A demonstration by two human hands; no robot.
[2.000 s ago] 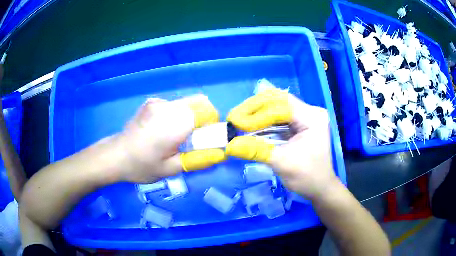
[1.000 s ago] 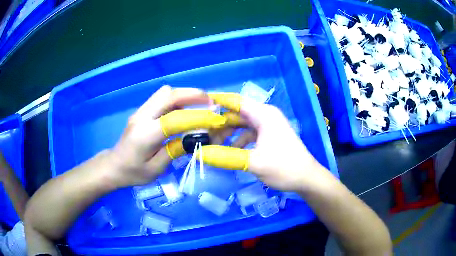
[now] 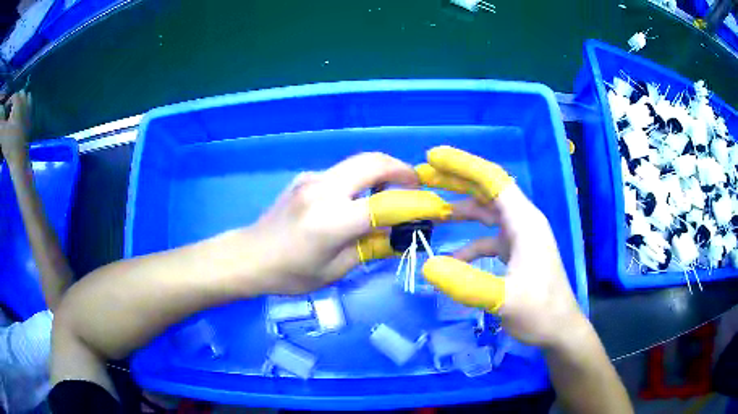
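Observation:
My left hand (image 3: 348, 214), with yellow finger cots, grips a wired unit (image 3: 411, 235) above the blue work bin (image 3: 356, 394). The unit's black end faces me and thin white leads hang down from it; most of its body is hidden by my fingers. My right hand (image 3: 485, 234), also with yellow cots, is just right of the unit with thumb and fingers apart. Its thumb tip is close to the leads; I cannot tell if it touches them. Clear plastic housings (image 3: 394, 343) lie in the near part of the work bin.
A blue unit bin (image 3: 605, 162) at the right is heaped with white-and-black wired units (image 3: 680, 186). The green conveyor (image 3: 324, 48) runs beyond, with a few units on it. Another person's arm (image 3: 32, 202) and a blue bin (image 3: 48, 226) are at the left. A red stool (image 3: 680, 364) stands lower right.
Two seconds ago the unit lay sideways between both hands; since then its black end has turned toward me. In the last second my right hand's thumb and fingers have spread apart. The view has shifted.

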